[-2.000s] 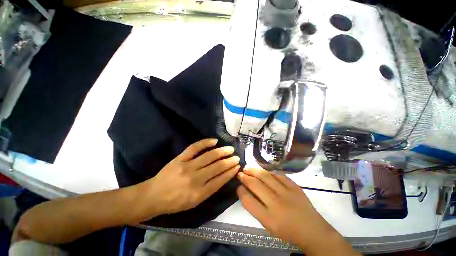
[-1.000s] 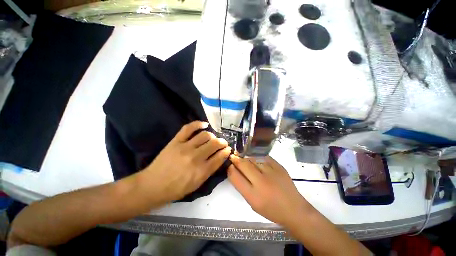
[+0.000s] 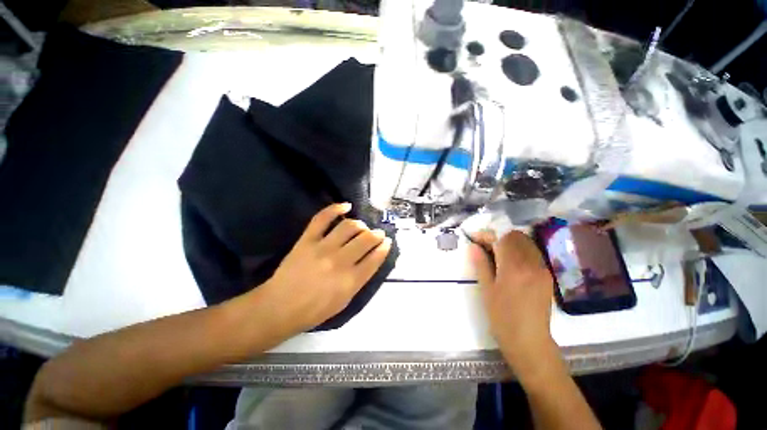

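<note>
The black garment piece lies bunched and folded on the white table, its right edge beside the needle area. My left hand lies flat on its right part, fingertips near the presser foot, pressing the fabric down. My right hand is off the fabric, right of the needle, between the machine base and the phone. Its fingers are bent and blurred, and I cannot tell if they hold anything. The white machine head with a blue stripe stands over the fabric's right edge.
Flat black cut pieces lie at the far left. A smartphone with a lit screen lies right of my right hand. A ruler-marked edge runs along the front. A red object is on the floor at the right.
My right hand has left the fabric edge beside my left hand and moved right, near the phone. My left hand stays on the fabric. The camera view has shifted.
</note>
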